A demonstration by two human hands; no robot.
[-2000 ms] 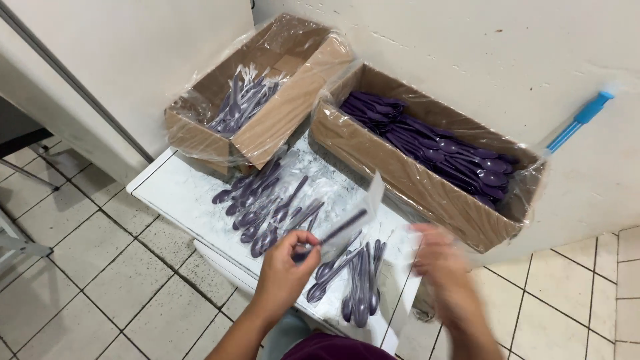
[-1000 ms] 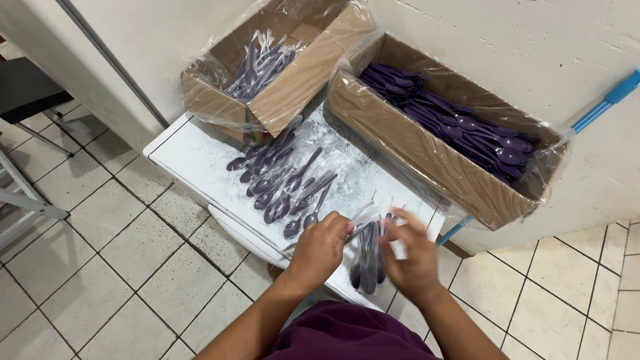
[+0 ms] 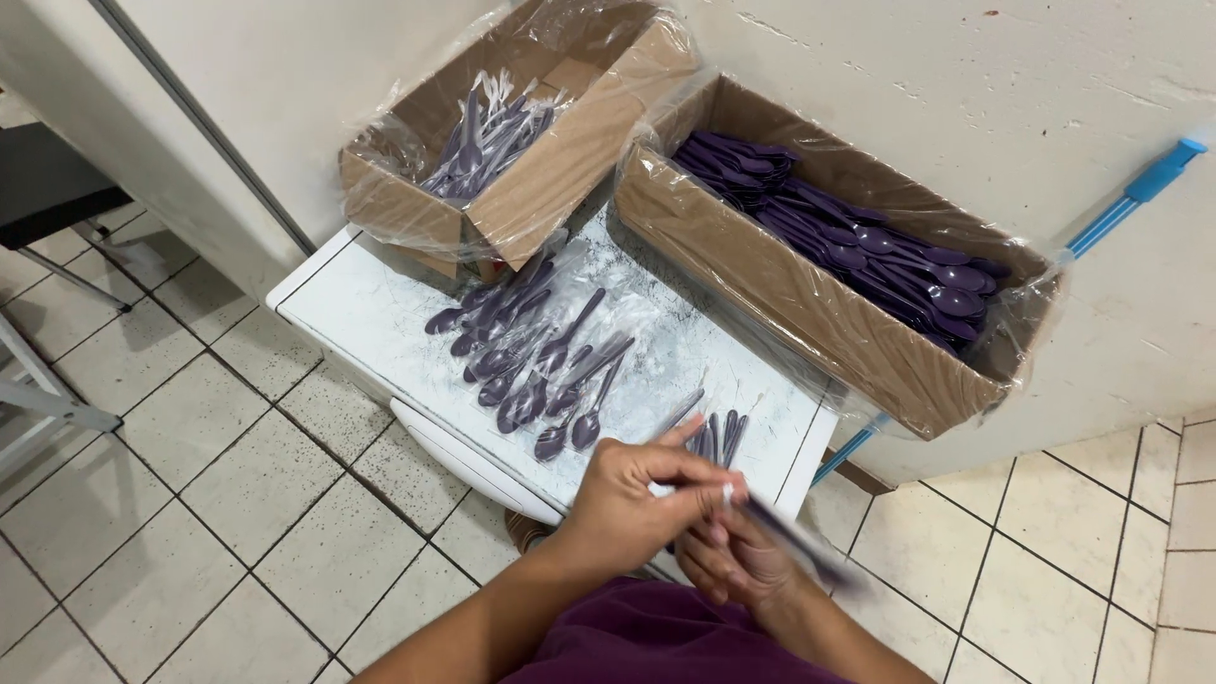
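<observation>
My left hand (image 3: 632, 499) and my right hand (image 3: 746, 560) meet over the near edge of a worn white cabinet top (image 3: 351, 294). Both grip the bagged end of a purple plastic spoon (image 3: 798, 541), whose far part is blurred. Just beyond the fingers lie several purple spoons in clear sleeves (image 3: 727, 432), partly hidden by my hands. Left of them, several bagged purple spoons (image 3: 532, 380) lie in a loose spread. A plastic-lined cardboard box (image 3: 589, 123) holds bagged spoons (image 3: 475, 142); a longer lined cardboard box (image 3: 760, 261) holds loose purple spoons (image 3: 855, 237).
A light wall (image 3: 950, 85) stands behind the boxes. A blue handle (image 3: 1154, 171) leans against it on the right. At the left are a black-topped stool (image 3: 57, 180) and metal legs (image 3: 47, 408) on the tiled floor (image 3: 228, 484).
My hands, apart two seconds ago, have come together, and the spoon between them now points to the lower right. They have moved off the near sleeved spoons, which they partly covered one second ago.
</observation>
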